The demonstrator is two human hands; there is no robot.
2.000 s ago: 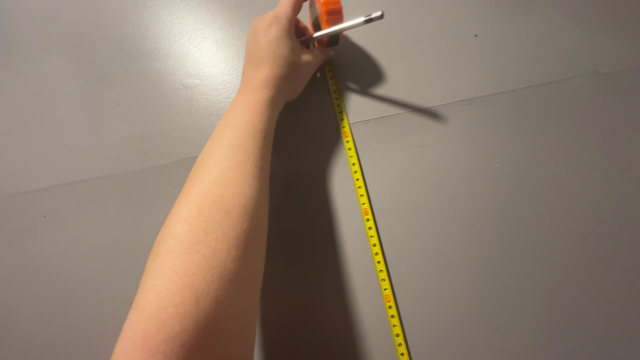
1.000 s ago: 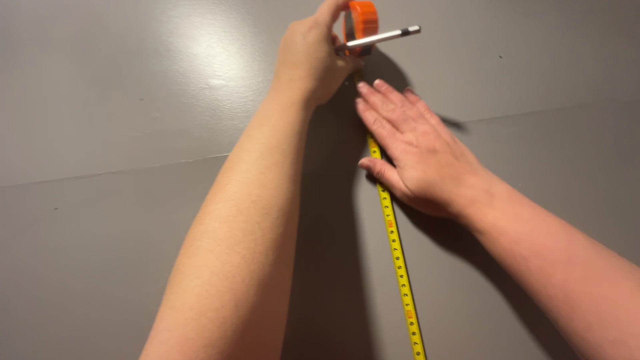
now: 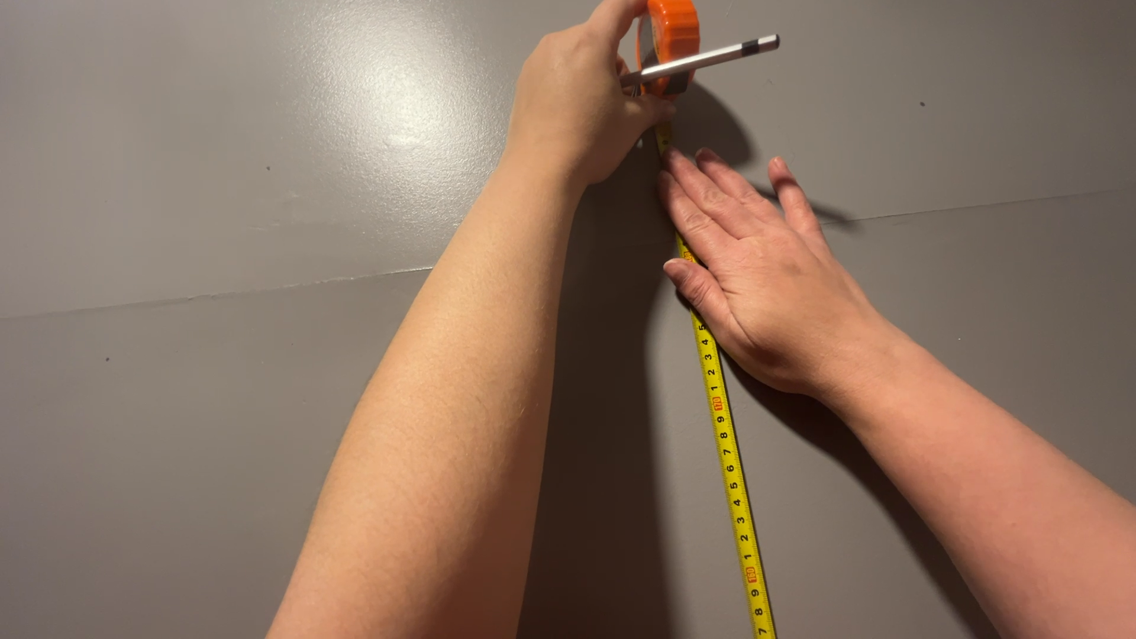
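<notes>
At the top centre my left hand (image 3: 581, 98) grips the orange case of a tape measure (image 3: 676, 31). A silver pencil or pen (image 3: 710, 59) with a dark band sticks out to the right from the same hand. The yellow tape blade (image 3: 732, 479) runs from the case down to the bottom edge, along a grey surface. My right hand (image 3: 763, 257) lies flat with fingers spread, its fingertips and thumb over or beside the blade just below the case. Part of the blade is hidden under those fingers.
The grey painted surface (image 3: 222, 461) fills the view, with a thin seam (image 3: 319, 282) crossing it from left to right. A few small dark specks dot it. Both arms cast shadows, the left arm's falling beside the blade.
My right hand was out of view two seconds ago; it came in from the right and rests at the tape blade. My left hand still holds the case and pencil or pen.
</notes>
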